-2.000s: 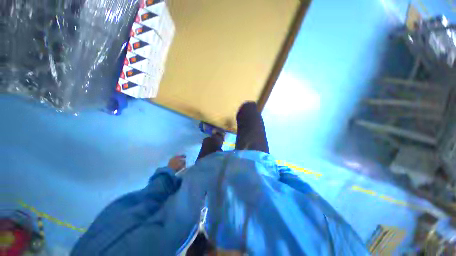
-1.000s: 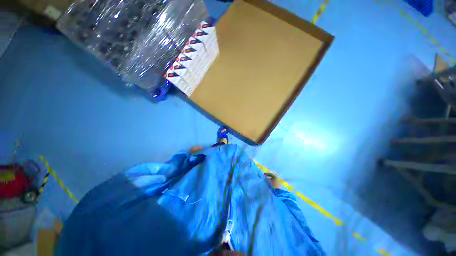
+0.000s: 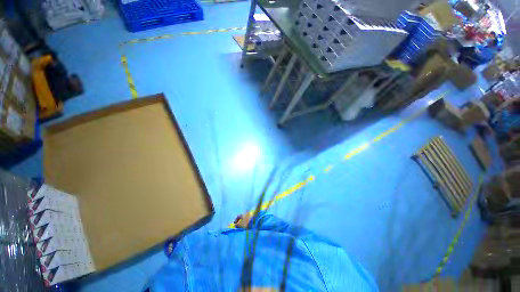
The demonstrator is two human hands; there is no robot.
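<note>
A large shallow brown cardboard tray (image 3: pixel 128 171) lies on the blue floor at the left. A row of several white phone boxes (image 3: pixel 67 236) stands along its near left side, dark phone pictures and red corners facing left. My right hand (image 3: pixel 243 220) shows small and blurred at the lower middle, beside the tray's near right corner and apart from it. Its fingers are too unclear to tell whether they hold anything. My left hand is not in view.
A film-wrapped load (image 3: pixel 14 239) stands at the left edge. A green-topped bench (image 3: pixel 311 56) bears stacked phone boxes (image 3: pixel 342 43). A blue pallet (image 3: pixel 159 13) lies at the back, an orange pallet jack (image 3: pixel 45 85) at the left. A slatted wooden pallet (image 3: pixel 446 174) lies right.
The view has turned to the right, so the tray and box row sit further left and the bench has come into view. My left hand has gone out of view.
</note>
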